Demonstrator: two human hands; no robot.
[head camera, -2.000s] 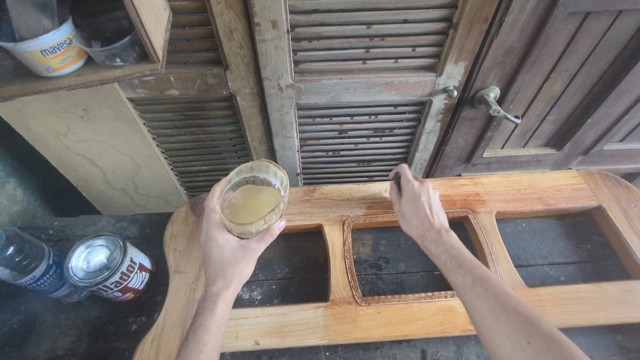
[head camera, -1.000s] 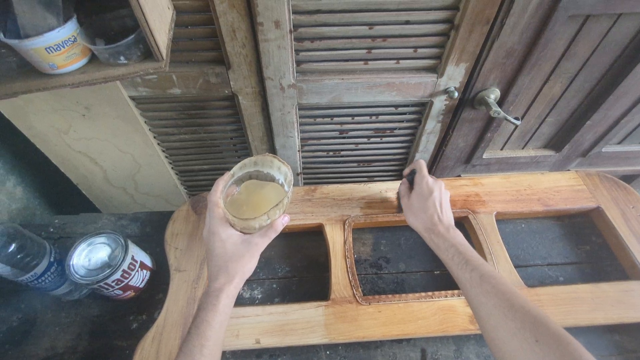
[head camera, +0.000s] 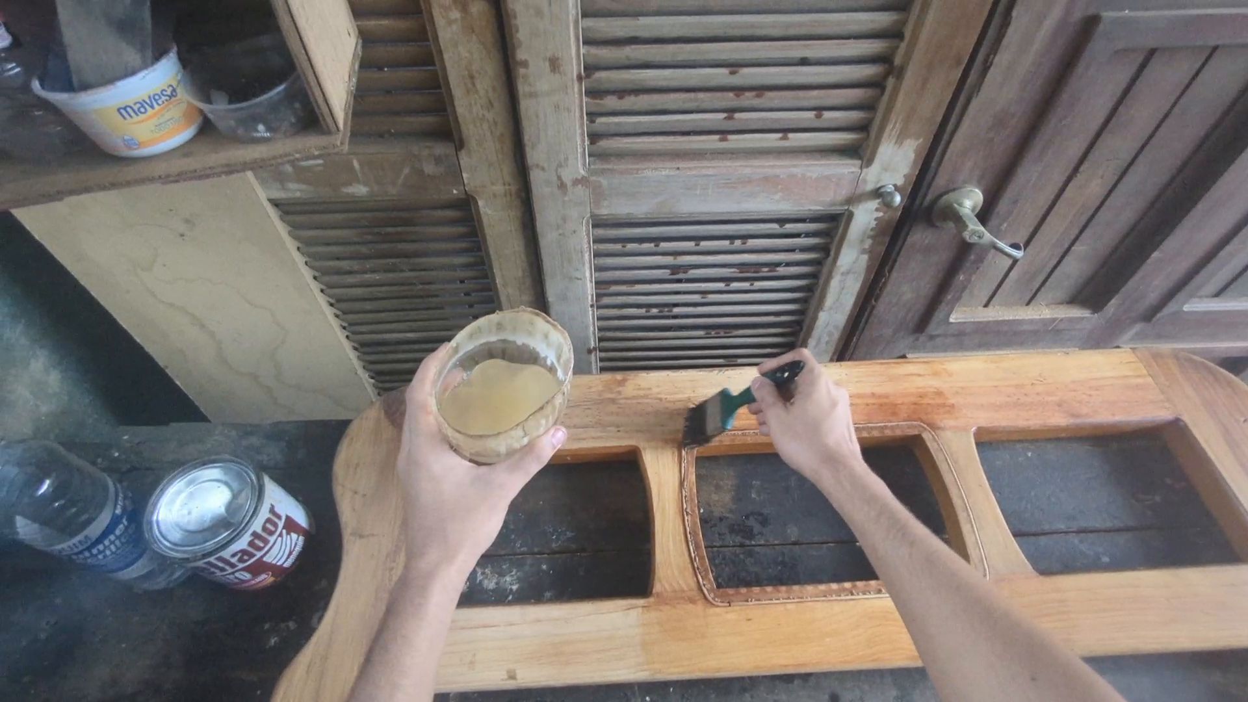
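My left hand (head camera: 468, 487) is wrapped around a round cup (head camera: 561, 390) with a crusted rim, tilted so that its cloudy yellowish liquid shows. My right hand (head camera: 809, 414) grips a paintbrush (head camera: 741, 398) with a green and black handle. Its dark bristles touch the upper rail of a wooden frame (head camera: 760, 624), by the top left corner of the middle opening. That opening has a carved, rope-like border. Parts of the upper rail look darker and shinier, mostly right of the brush. The cup is held over the frame's left part.
A metal can (head camera: 210, 512) with a printed label and a clear plastic bottle (head camera: 73, 512) stand left of the frame on a dark surface (head camera: 214, 643). Louvered wooden doors (head camera: 721, 185) and a panelled door with a lever handle (head camera: 970, 219) rise behind. A shelf (head camera: 244, 156) holds plastic tubs.
My right hand has moved from the rail above the middle opening down to its left part, and the brush now shows plainly. The left hand keeps hold of the cup in nearly the same place.
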